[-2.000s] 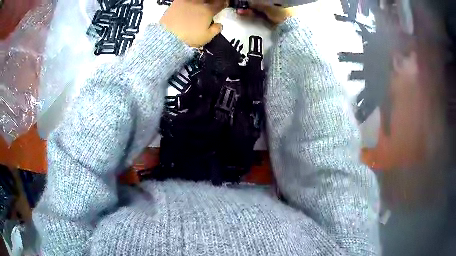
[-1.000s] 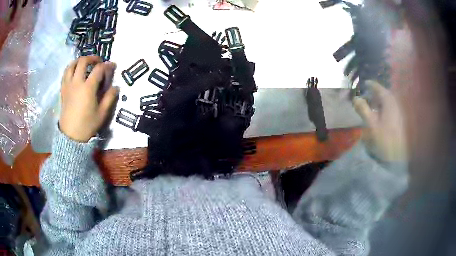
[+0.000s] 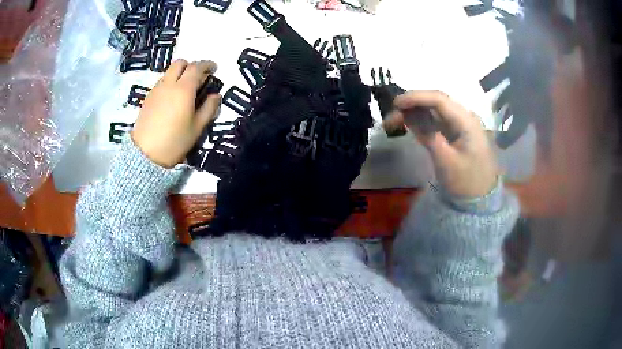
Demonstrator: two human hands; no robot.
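My right hand (image 3: pixel 447 133) grips a short black webbing strap with a pronged male buckle half (image 3: pixel 384 85) at its far end, just right of the heap. My left hand (image 3: pixel 174 109) is curled around a black plastic piece (image 3: pixel 210 86), left of the heap; its exact shape is mostly hidden by the fingers. The heap of black strap assemblies (image 3: pixel 286 170) lies in the centre against the grey sweater. Slide adjusters on strap ends (image 3: pixel 346 51) stick out at its top and left side.
A pile of black slides (image 3: pixel 146 34) lies at upper left, with a few loose slides below it. Cut webbing pieces (image 3: pixel 525 82) lie at right, blurred. Crinkled clear plastic (image 3: pixel 41 109) is at the left edge. A reddish-brown table edge (image 3: pixel 382 204) runs along the near side.
From the far right, my right hand has moved left and now holds the pronged strap that lay on the table. My left hand has moved right, from the slide pile towards the heap, holding a black piece.
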